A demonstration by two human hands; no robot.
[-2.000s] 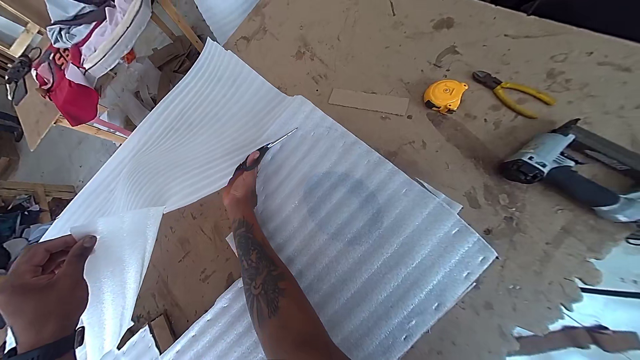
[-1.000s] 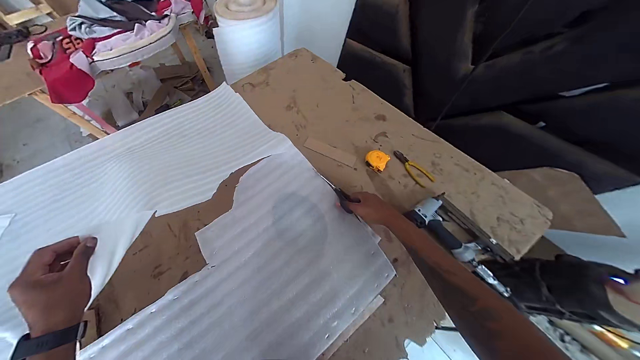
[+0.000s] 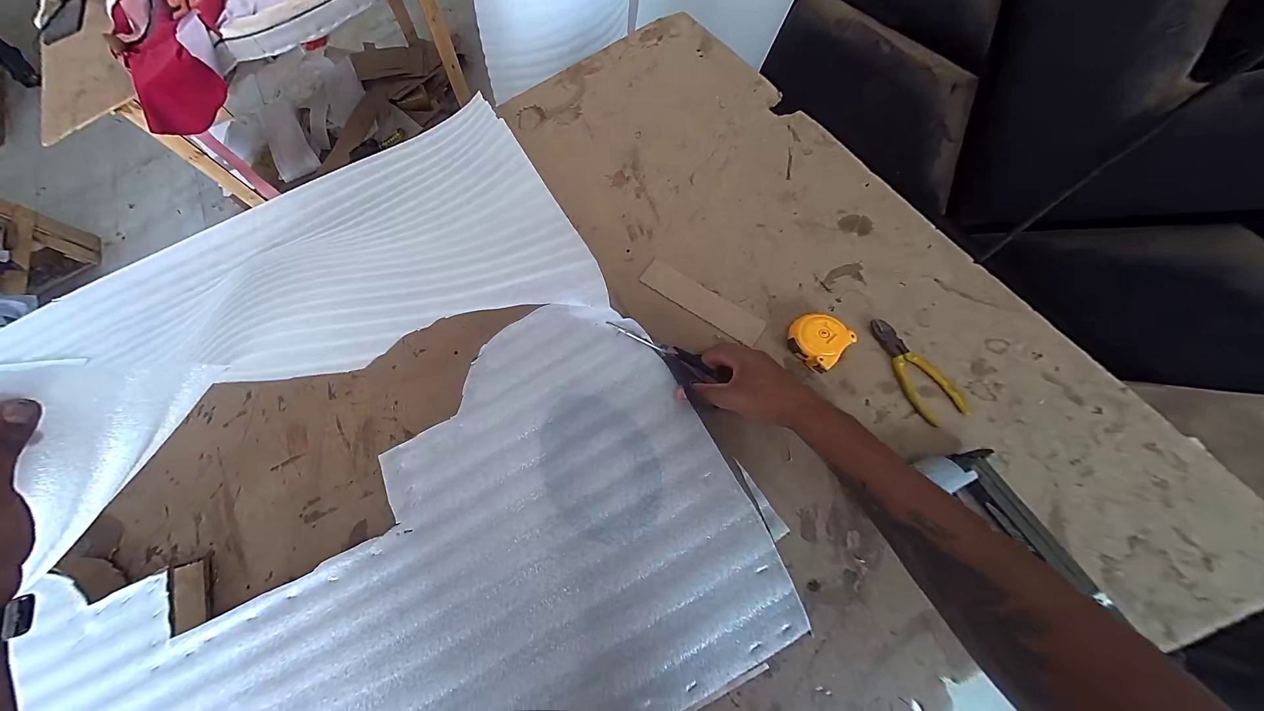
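Note:
My right hand point(image 3: 746, 385) grips black-handled scissors point(image 3: 681, 357), their blades at the top right corner of a white foam sheet piece point(image 3: 553, 553) that lies on the brown work table point(image 3: 691, 197). A dark oval shows through this piece. At the left edge my left hand point(image 3: 15, 474), partly out of view, pinches the larger white foam sheet point(image 3: 326, 257). That sheet spreads across the table and has a curved cut edge. It still meets the piece near the scissors.
Right of my right hand lie a yellow tape measure point(image 3: 822, 342), yellow-handled cutting pliers point(image 3: 916, 370) and a pneumatic nailer or stapler point(image 3: 1017, 523) partly behind my forearm. A cardboard strip point(image 3: 703, 301) lies above. Black upholstered panels point(image 3: 1116, 148) stand beyond the table edge.
The scissors in my right hand have moved from the piece's upper left edge to its right side, then up to its top corner. The gap between sheet and piece now shows. The view has shifted.

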